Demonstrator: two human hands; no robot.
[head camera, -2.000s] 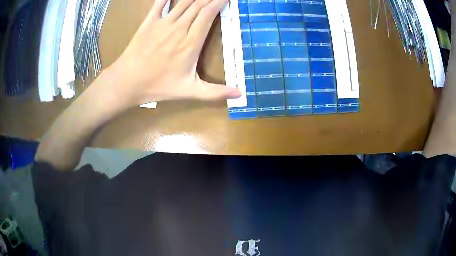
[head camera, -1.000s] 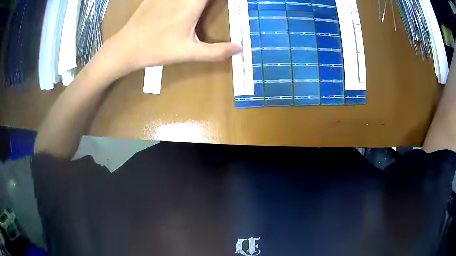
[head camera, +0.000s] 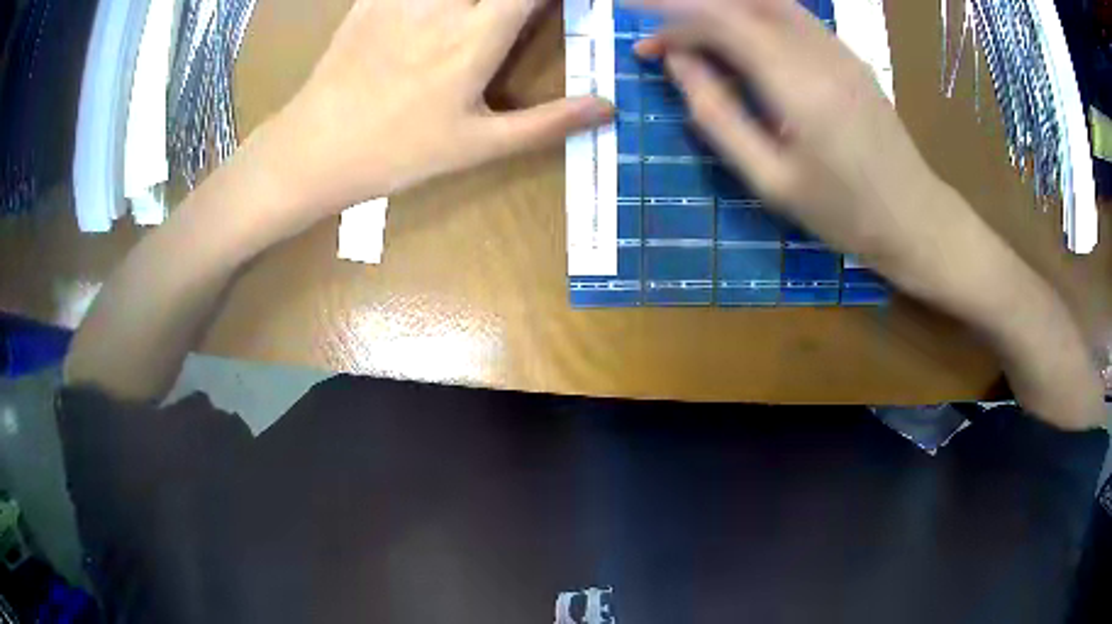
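Note:
A blue solar cell panel with silvery cross lines lies flat on the bench, its far end cut off by the top edge. A white strip lies along its left side and another along its right side. My left hand is spread, its thumb tip on the left white strip and its fingertips cut off by the top edge. My right hand is over the panel, blurred, fingers bent and apart, with nothing visible in it. It hides part of the panel and the right strip.
Stacked white strips and a long ribbon bundle lie at left. A short white strip end shows below my left forearm. Silvery ribbon pieces and a white strip lie at right. The brown bench ends before my dark clothing.
My right hand has come in from the right over the panel. My left hand remains at the left strip. The whole view has shifted slightly.

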